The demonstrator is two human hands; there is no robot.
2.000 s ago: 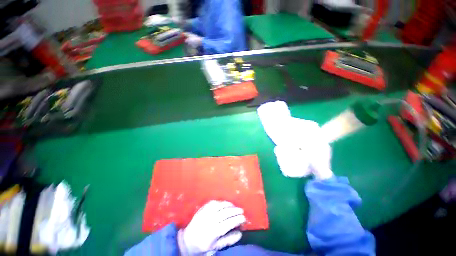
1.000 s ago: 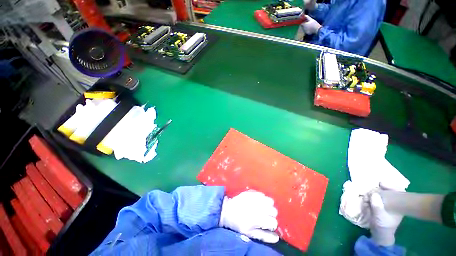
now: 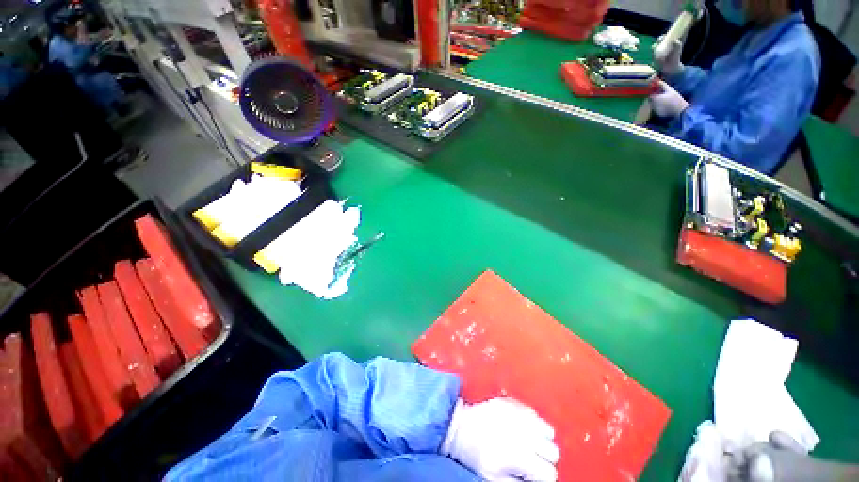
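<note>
The flat red support pad (image 3: pixel 542 353) lies bare on the green bench, with white glue spots. My left hand (image 3: pixel 504 440), in a white glove, rests on the pad's near left part and holds nothing visible. My right hand (image 3: pixel 758 463), also gloved, is at the bottom right, cut off by the picture's edge. It is around the whitish barrel of the dispensing syringe (image 3: pixel 812 468), of which only a part shows; its green cap and tip are out of view. A crumpled white wiping cloth (image 3: pixel 753 372) lies just beyond and beside the right hand.
A circuit board (image 3: pixel 744 212) sits on a red pad on the dark conveyor (image 3: pixel 565 193). More boards lie in a black tray (image 3: pixel 410 141). Spare glue barrels (image 3: pixel 250 209), a purple-rimmed fan (image 3: pixel 285 99) and a crate of red pads (image 3: pixel 221 339) are left. A person (image 3: pixel 753 104) works opposite.
The view has turned left, so the bench things shift right in the picture. My left hand stays on the pad. The right hand and syringe are now partly out of view.
</note>
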